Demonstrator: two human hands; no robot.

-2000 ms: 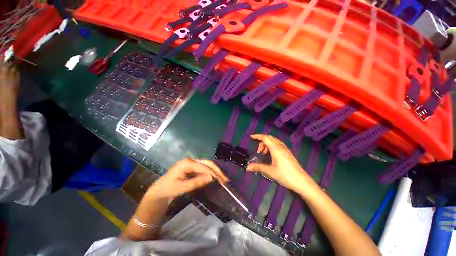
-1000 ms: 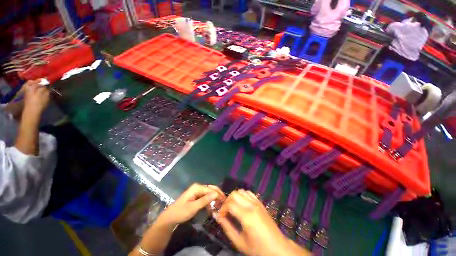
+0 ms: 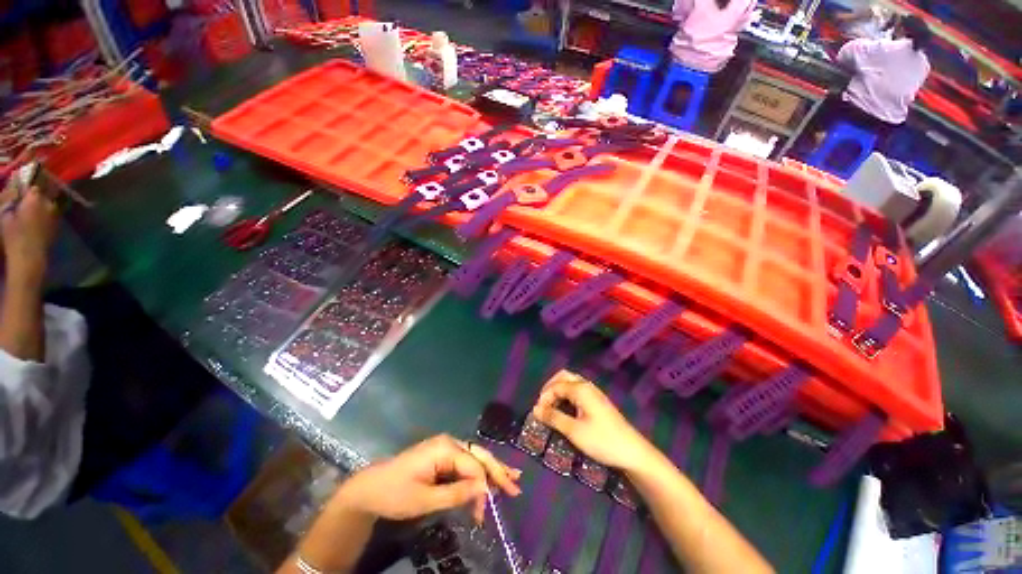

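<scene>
Several smartwatches with purple straps lie in a row on the green bench, their dark square faces up. The leftmost watch [image 3: 499, 422] is uncovered. My right hand [image 3: 591, 424] is over the row, fingertips bent down at the second watch; whether they hold anything is hidden. My left hand [image 3: 424, 482] is left of the row, with a thin white stick [image 3: 503, 529] between its fingers, pointing down. A dark sheet with small squares [image 3: 435, 552] lies below my left hand, near my lap, partly cut off by the lower edge.
Stacked orange-red trays [image 3: 773, 264] run along the back, purple straps hanging over their front edge. Shiny gridded sheets [image 3: 364, 325] and red-handled scissors [image 3: 249, 232] lie left. A black bag [image 3: 928, 477] is right. Another person's arm [image 3: 28, 264] is at far left.
My hands were close together near my lap and are now apart. My right hand has moved up over the watch row. The white stick shows again below my left hand.
</scene>
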